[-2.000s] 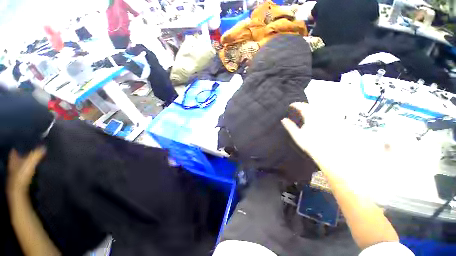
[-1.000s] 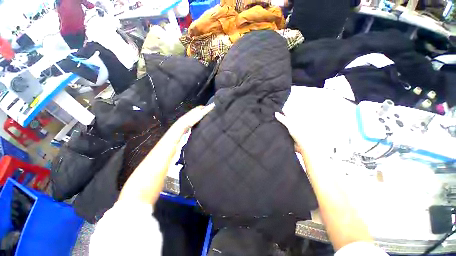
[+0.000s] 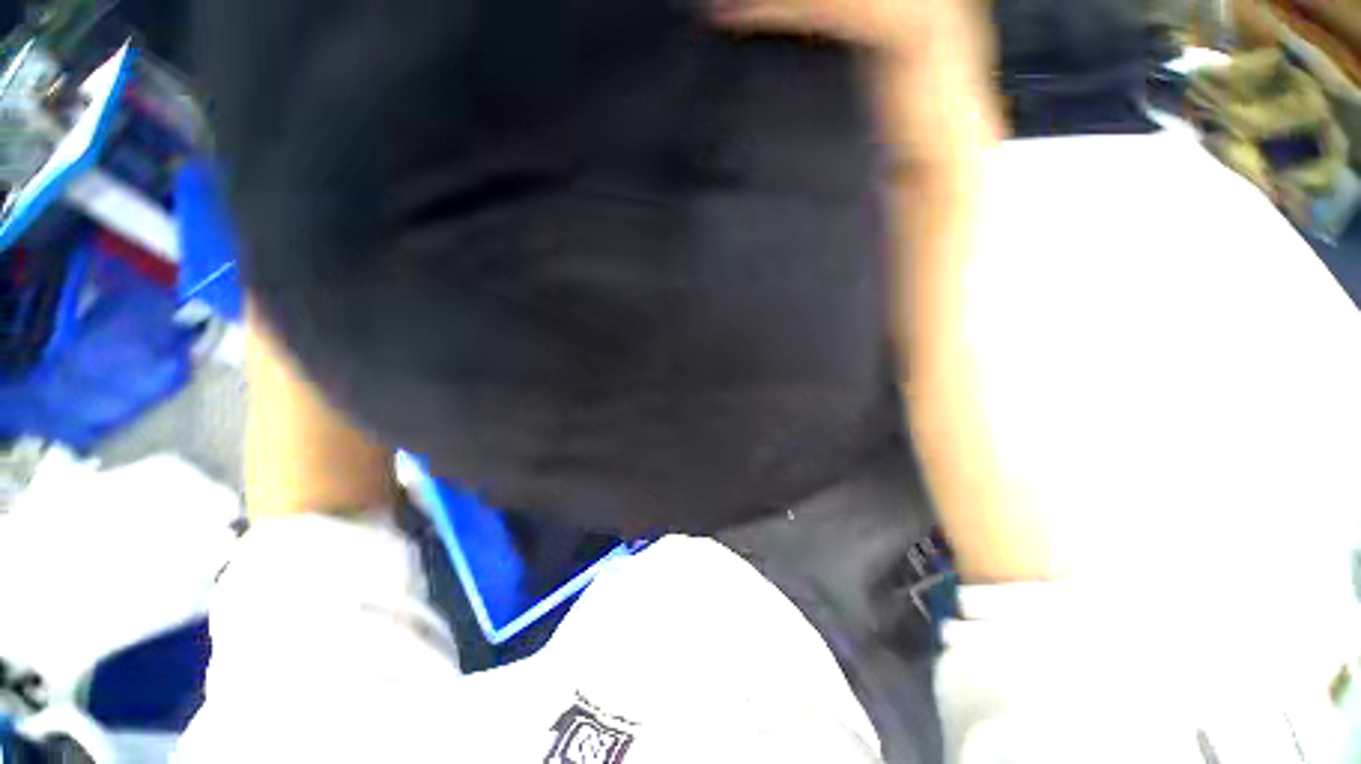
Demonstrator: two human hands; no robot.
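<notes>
A large black garment piece (image 3: 597,299), blurred, is raised close in front of me and fills the upper middle of the view. My right hand (image 3: 836,18), blurred and cut off by the top edge, grips its upper right part, with the forearm running down the right side. My left forearm (image 3: 306,448) shows at the lower left of the cloth. My left hand is hidden behind the cloth.
A blue bin (image 3: 500,575) stands below the cloth. A white table top (image 3: 1149,329) lies at right. A blue-edged table (image 3: 75,149), blue items and a white heap (image 3: 105,552) are at left. A khaki bundle (image 3: 1276,127) is at upper right.
The black cloth has moved from the table up close to me. My hands were on either side of the quilted piece; now the left is hidden behind cloth. The view has tilted down.
</notes>
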